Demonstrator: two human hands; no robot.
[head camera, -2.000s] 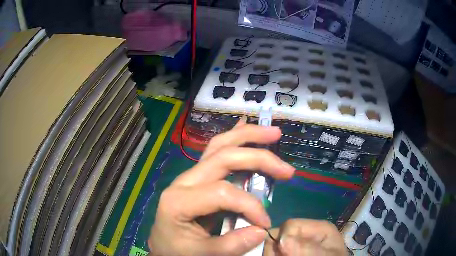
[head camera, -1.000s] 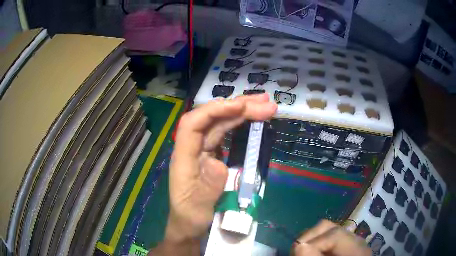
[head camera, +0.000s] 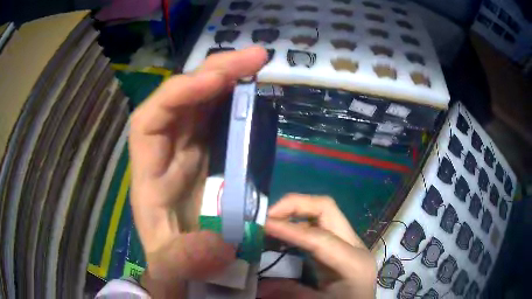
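Note:
My left hand (head camera: 169, 157) is wrapped around a narrow handheld unit (head camera: 238, 157), held upright with its grey-blue edge facing me. A green patch (head camera: 252, 239) and a white block (head camera: 230, 273) are at its lower end. My right hand (head camera: 326, 239) touches the unit's lower right side with its fingertips. A thin black lead (head camera: 272, 265) runs below the right fingers. What the right fingertips pinch, if anything, is hidden.
A white foam tray (head camera: 361, 84) with dark parts and cut-outs lies on dark stacked trays (head camera: 326, 108) behind. A tilted foam tray (head camera: 466, 221) of black parts is at right. Tall cardboard layers (head camera: 64, 134) stand at left above the green mat (head camera: 326, 178).
The view has shifted, so the trays sit higher and further left. My right hand has moved from the lower right to the unit's lower end. My left hand still holds the unit.

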